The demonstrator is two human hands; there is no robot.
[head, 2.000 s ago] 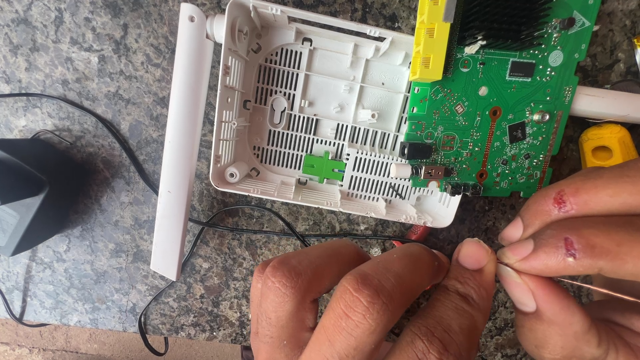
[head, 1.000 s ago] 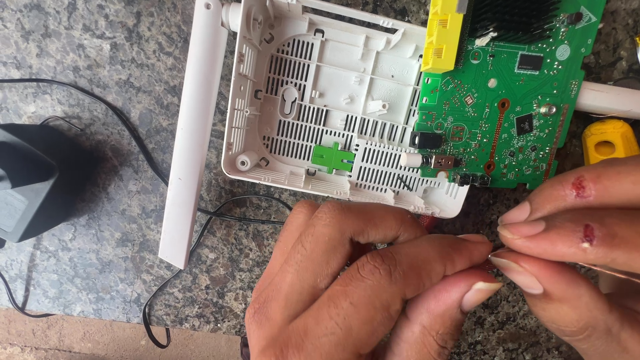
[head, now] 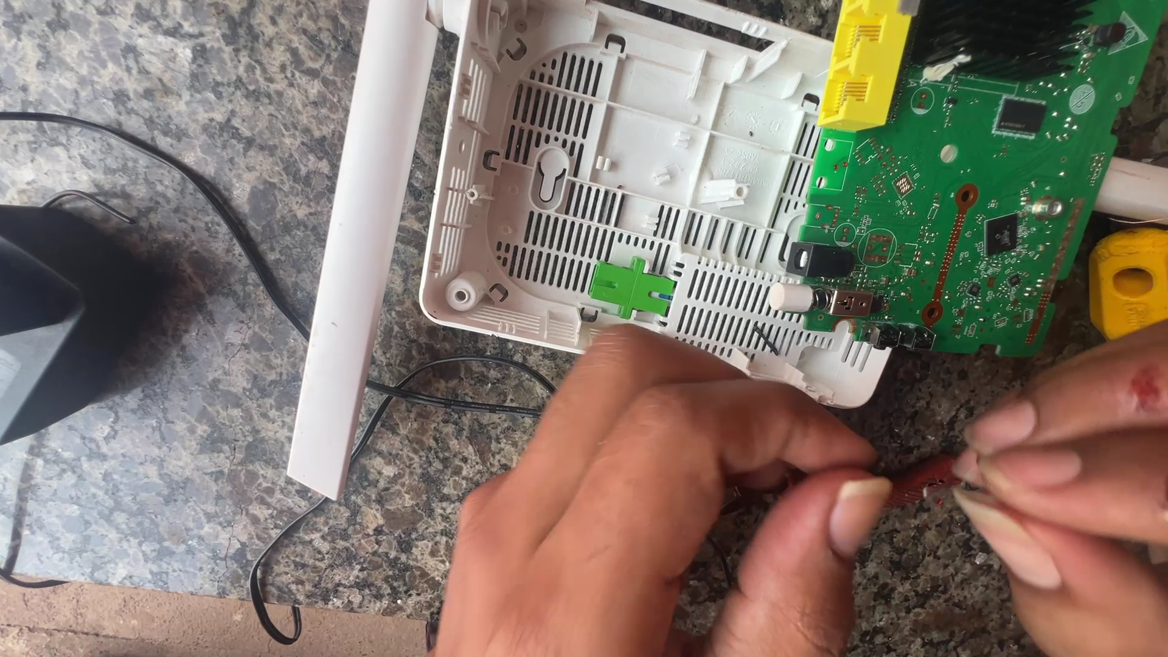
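Note:
At the lower centre my left hand (head: 675, 493) has its thumb and index fingertips close together near the router's open case; anything pinched there is hidden. My right hand (head: 1077, 465) is at the right edge, thumb and fingertips bunched, with no held thing clearly visible. A red object (head: 922, 482), partly covered, shows between the two hands; whether either touches it I cannot tell. Above them is the white plastic router housing (head: 657, 164), a green fibre-optic adapter (head: 631, 286) inside it. A green circuit board (head: 967, 182) with yellow Ethernet ports (head: 862, 68) overlaps its right side.
A white antenna (head: 365, 246) extends along the housing's left side. Black cable (head: 219, 196) curves over the granite countertop (head: 182, 511). A black object (head: 46, 310) stands at the left edge, and a yellow plastic piece (head: 1131, 283) is at the right.
The hands, whose fingertips met a second ago, are now apart, with the red object visible between them. The thin copper-coloured wire seen by the right hand earlier no longer shows there.

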